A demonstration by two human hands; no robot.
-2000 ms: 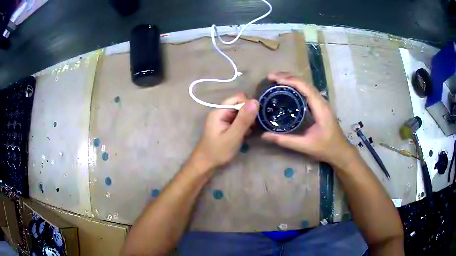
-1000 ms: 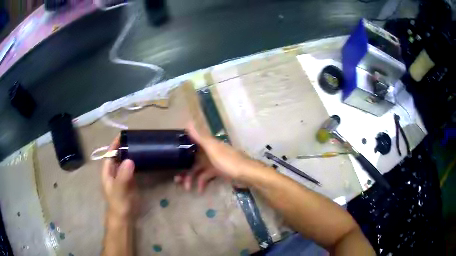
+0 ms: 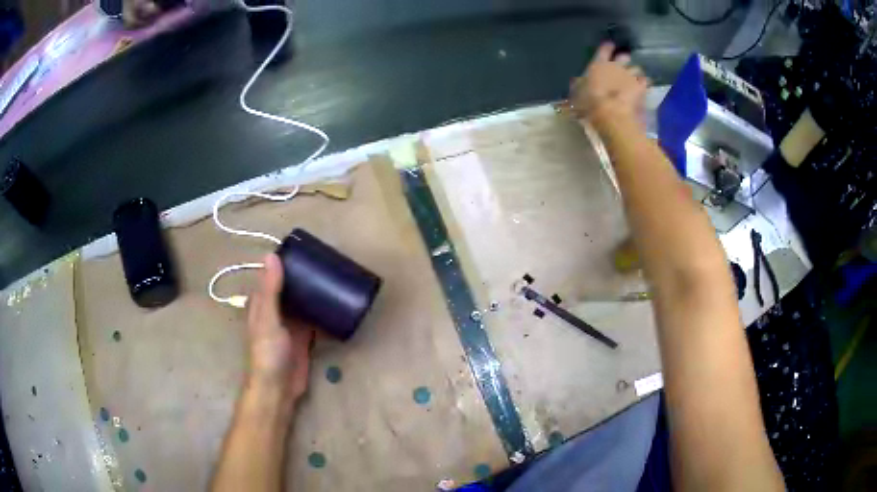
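My left hand holds a matte black cylindrical housing, tilted on its side above the brown board. A white cable runs from the conveyor to the housing's upper left end. A cable loop with a small plug shows left of my fingers; whether it joins the housing is hidden. My right hand is stretched far forward over the conveyor's near edge. Its fingertips are at a small dark object; whether they grip it is unclear.
A second black housing stands or lies on the board at left. Dark tweezers lie right of the green tape strip. A blue-flapped silver box and dark cutters are at right. More dark units sit on the conveyor.
My right hand has left the housing and reached forward and right to the conveyor. My left hand keeps the housing, now turned diagonally. The view has swung right since the earliest frame.
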